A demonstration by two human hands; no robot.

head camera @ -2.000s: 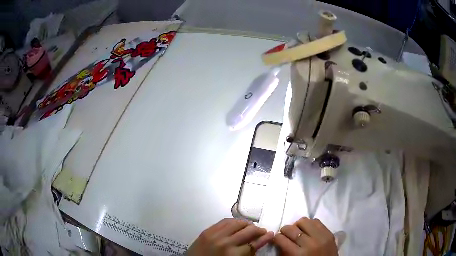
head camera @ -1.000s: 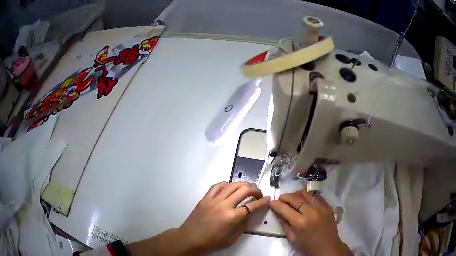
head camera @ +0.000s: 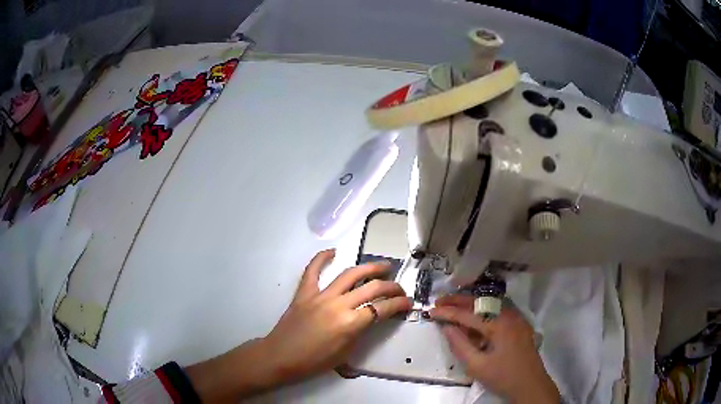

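The white fabric (head camera: 577, 316) lies under the sewing machine (head camera: 514, 181) arm, and a narrow part of it reaches the presser foot (head camera: 423, 286). My left hand (head camera: 336, 316) lies palm down over the slide plate, its fingers partly spread and its fingertips just left of the foot; whether they grip the fabric is hidden. My right hand (head camera: 498, 351) is bent at the right of the foot, with thumb and forefinger close together on the fabric edge. The fingertips of both hands nearly meet in front of the needle area.
A tape roll (head camera: 447, 99) sits atop the machine head. A slim white-lilac oval (head camera: 353, 185) lies left of the head. A red floral decoration (head camera: 130, 130) lies at upper left, above piled white fabric (head camera: 35, 276). Yellow-orange scissor handles (head camera: 678, 385) show at lower right.
Both hands have moved away from the table's front edge, up to the presser foot. The left fingers have spread over the slide plate. The fabric strip no longer shows in front of the foot.
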